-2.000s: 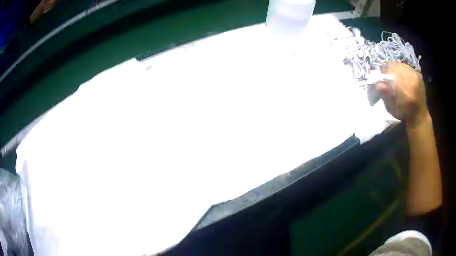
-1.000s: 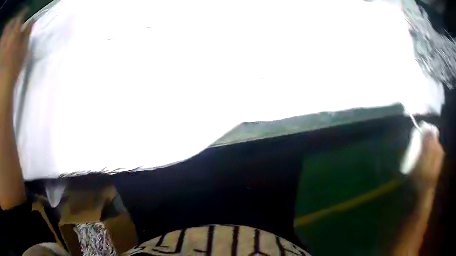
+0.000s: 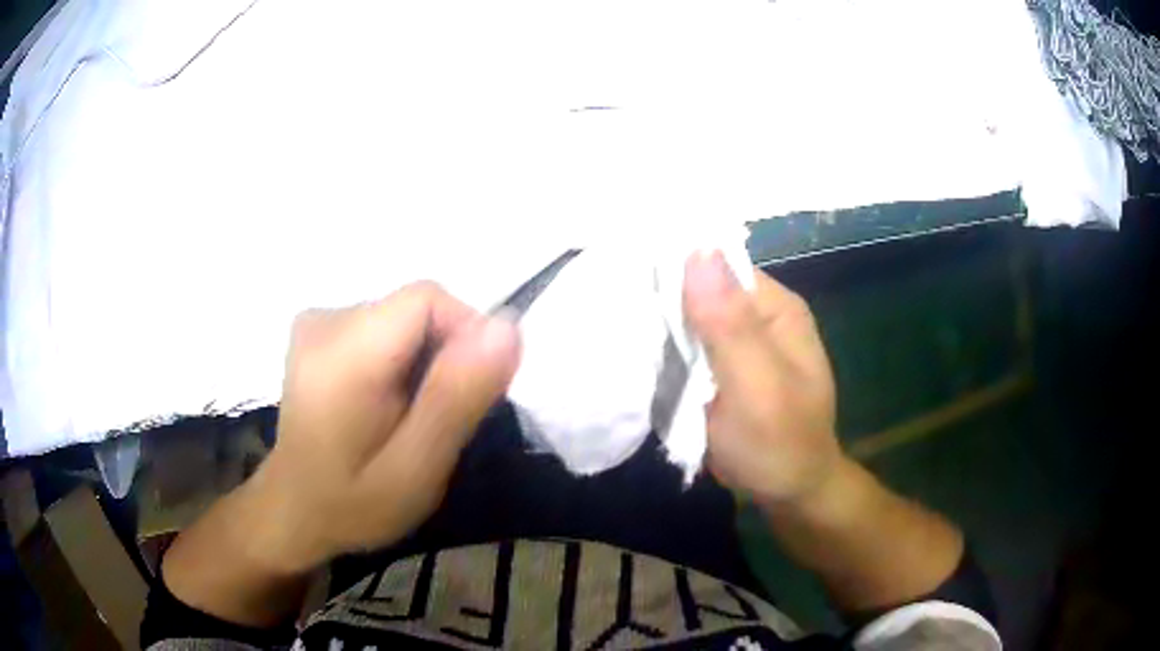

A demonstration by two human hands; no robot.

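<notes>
My left hand (image 3: pixel 394 394) is closed at the lower centre-left, thumb over the fingers, with a thin dark strip showing beyond the thumb; what it pinches is blurred. My right hand (image 3: pixel 763 382) is closed on a small crumpled white rag (image 3: pixel 687 420) at the lower centre. A rounded white cloth piece (image 3: pixel 592 382) hangs between the hands over the bench's front edge; whether it belongs to the rag or to the cover is unclear. The white cloth bench cover (image 3: pixel 191 242) glares and hides detail.
A heap of white-grey cables (image 3: pixel 1107 89) lies at the far right edge. The dark green bench edge (image 3: pixel 890 229) shows at the right. Brown cardboard (image 3: pixel 102 553) is on the floor at lower left. The wearer's patterned garment (image 3: pixel 547 591) is at the bottom.
My left hand has come from the left edge of the cover to the centre. My right hand has moved in from the right with the white rag.
</notes>
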